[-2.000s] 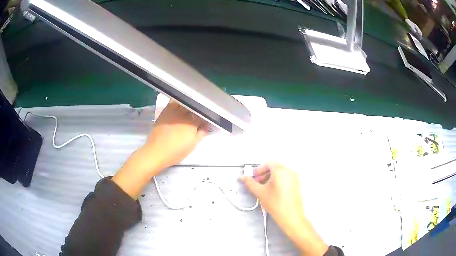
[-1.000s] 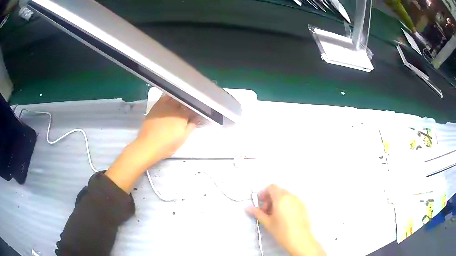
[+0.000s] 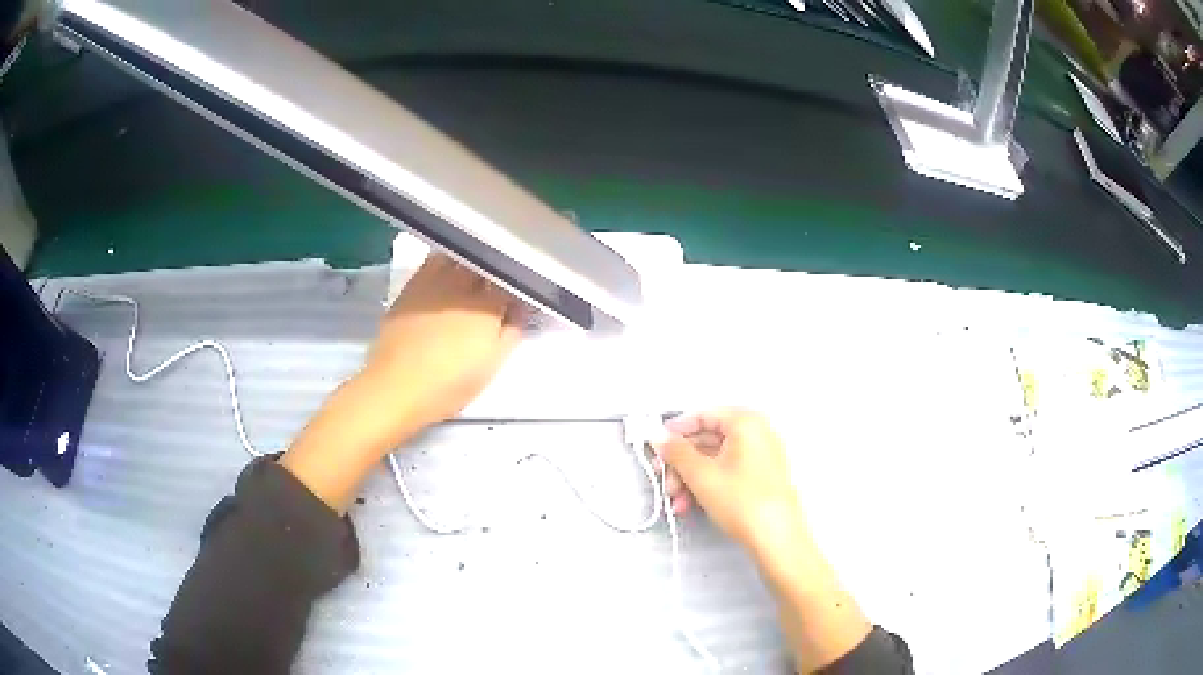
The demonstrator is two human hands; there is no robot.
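A desk lamp's silver-grey arm (image 3: 356, 145) slants from the upper left down to its white base (image 3: 567, 382), which lies at the bench's back edge. The base's right part is washed out by glare. My left hand (image 3: 442, 340) is at the arm's lower end and grips the lamp there; its fingertips are partly hidden by the arm. My right hand (image 3: 676, 448) pinches the white cable plug (image 3: 643, 430) at the base's near edge. The thin white power cable (image 3: 604, 524) curls over the bench below it.
A dark box-like device (image 3: 46, 376) stands at the left with cord beside it. Beyond the bench, a green conveyor (image 3: 739, 158) carries another lamp (image 3: 953, 148) and flat parts. Floral printed paper (image 3: 1121, 528) and a lamp part (image 3: 1168, 438) lie at the right.
My right hand has moved up from the cord to the plug at the base edge. The lamp on the conveyor has shifted right. Small lights now show on the dark device. My left hand stays in place.
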